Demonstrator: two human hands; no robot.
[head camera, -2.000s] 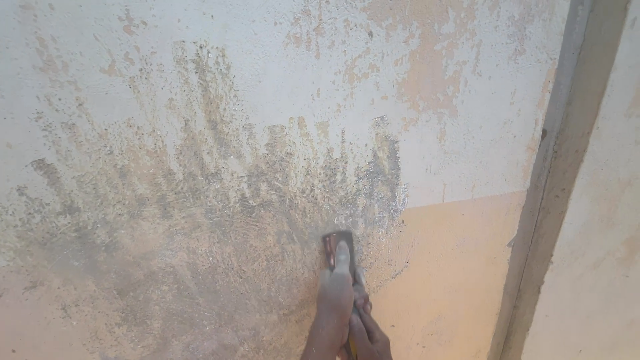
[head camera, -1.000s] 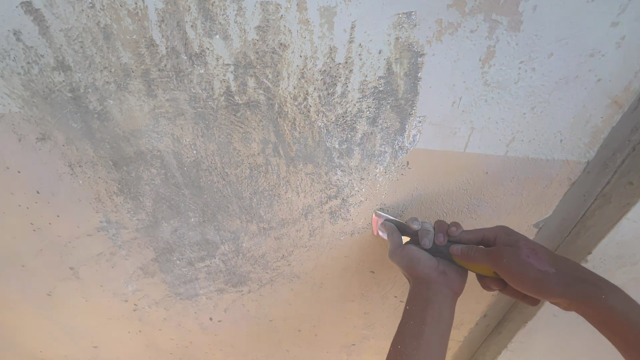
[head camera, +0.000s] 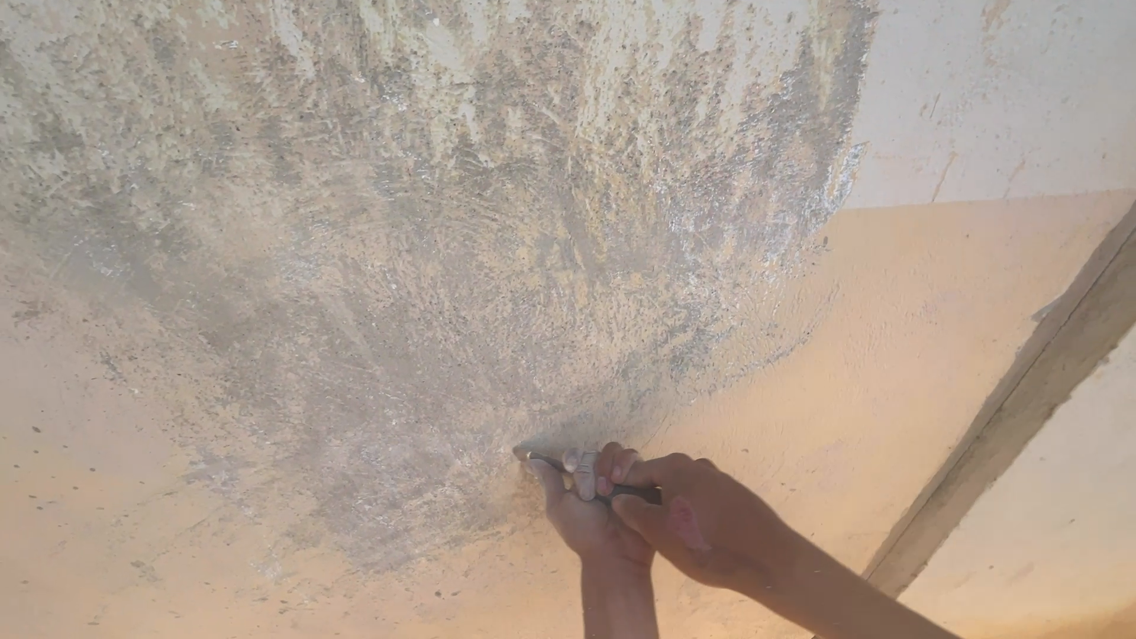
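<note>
A handheld scraper (head camera: 546, 461) with a dark handle has its head against the painted wall (head camera: 754, 461), at the lower edge of a rough, scraped grey patch (head camera: 426, 355). My left hand (head camera: 590, 524) is wrapped round the front of the tool, its thumb near the head. Farther back, my right hand (head camera: 701, 510) grips the handle, close against the left one. Fingers hide much of the tool. Pale dust coats the left fingertips.
White paint (head camera: 1003, 98) covers the wall at the upper right, with orange paint below it. A grey-brown raised strip (head camera: 1003, 399) runs diagonally along the right side, with more pale wall beyond it. Small dark specks dot the lower left.
Both hands and the scraper have moved left and down along the wall since one second ago, to the lower edge of the grey patch. The view has shifted too.
</note>
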